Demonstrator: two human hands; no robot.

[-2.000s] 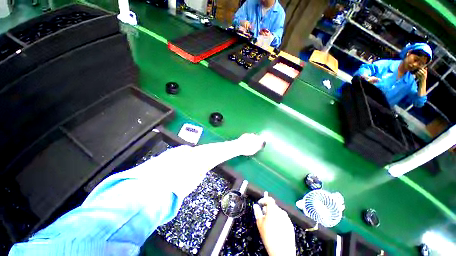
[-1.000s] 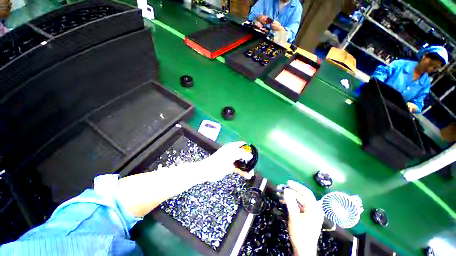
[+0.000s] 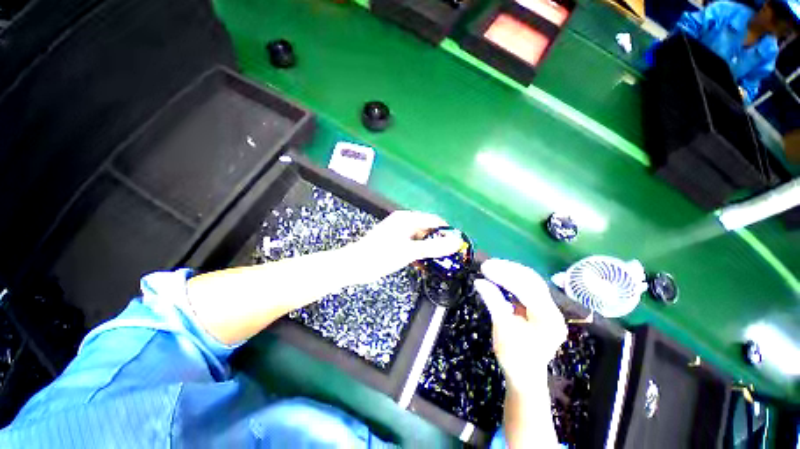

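My left hand (image 3: 399, 241) holds a round black unit (image 3: 458, 249) with a small orange-yellow patch, above the bin divider. A clear round cover (image 3: 443, 288) lies just below it at the divider. My right hand (image 3: 526, 320) is just right of the unit, thumb and forefinger pinched near its side; whether a small piece is between the fingertips cannot be told. Small silver-white pieces (image 3: 351, 307) fill the left bin. Small black glossy pieces (image 3: 460, 368) lie in the right bin, partly hidden by my right hand.
A small white fan (image 3: 603, 285) and white counter (image 3: 352, 162) stand behind the bins. Round black units (image 3: 376, 115) stand on the green surface (image 3: 439, 131). An empty divided tray (image 3: 202, 158) is at left, a side tray (image 3: 675, 386) at right. A person in blue (image 3: 728, 35) is across, beside stacked black trays (image 3: 702, 114).
The view has tilted down. My left hand has come back from the green surface with the round unit and now holds it nearer my right hand.
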